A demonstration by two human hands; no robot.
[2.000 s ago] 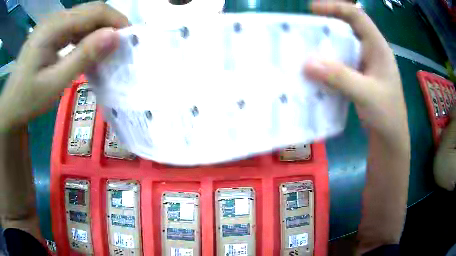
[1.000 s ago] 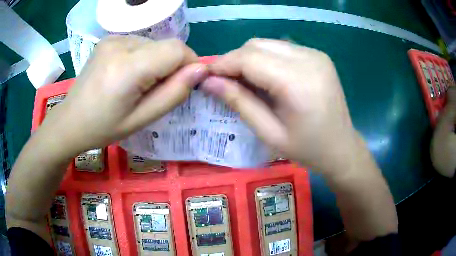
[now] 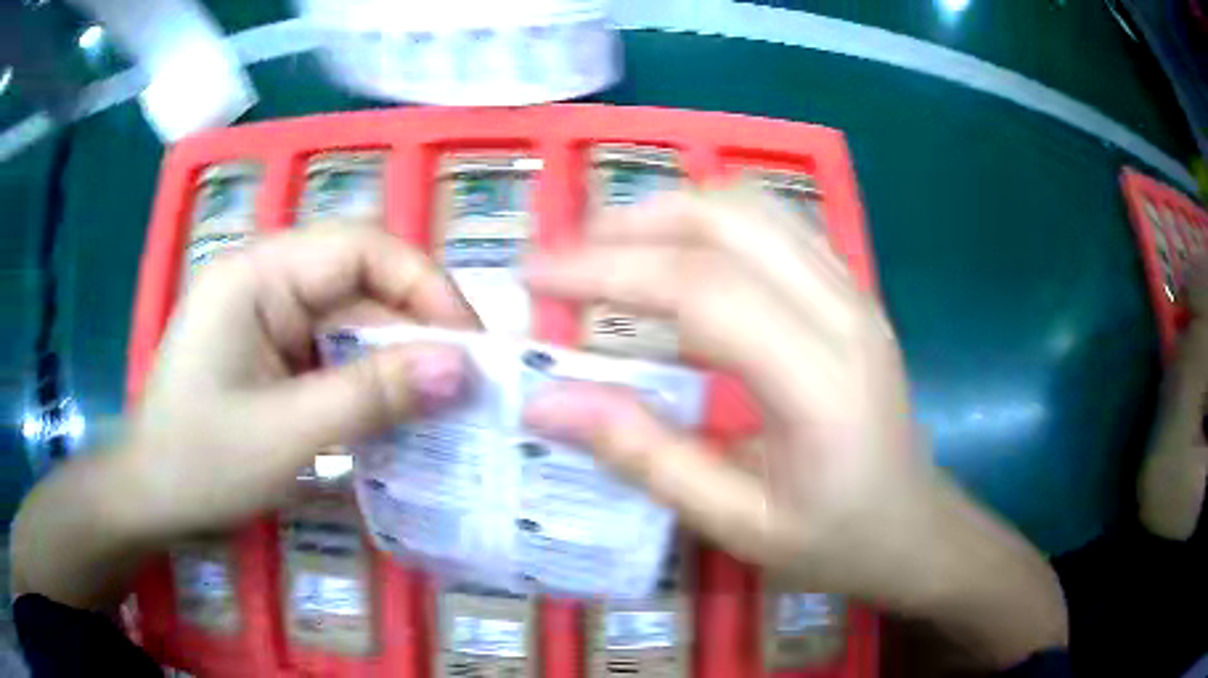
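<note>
My left hand (image 3: 311, 384) and my right hand (image 3: 742, 397) are bare and blurred, above the middle of the red phone tray (image 3: 855, 239). Between them is a white label strip (image 3: 517, 517) with rows of printed labels and dark marks. My left thumb and fingers pinch its upper left part. My right thumb lies against its upper right part, with the fingers spread above it. Gold phones (image 3: 484, 212) lie in two rows of pockets. The hands and strip hide several of them.
The white label roll (image 3: 470, 53) stands behind the tray, cut off by the top edge. A curled blank white band (image 3: 199, 80) is at the upper left. Another red tray (image 3: 1146, 252) and another person's arm (image 3: 1172, 450) are at the far right.
Both hands have moved down and the strip has turned more upright between them. My right fingers have spread. More of the tray's back row shows, and the tray appears shifted in view.
</note>
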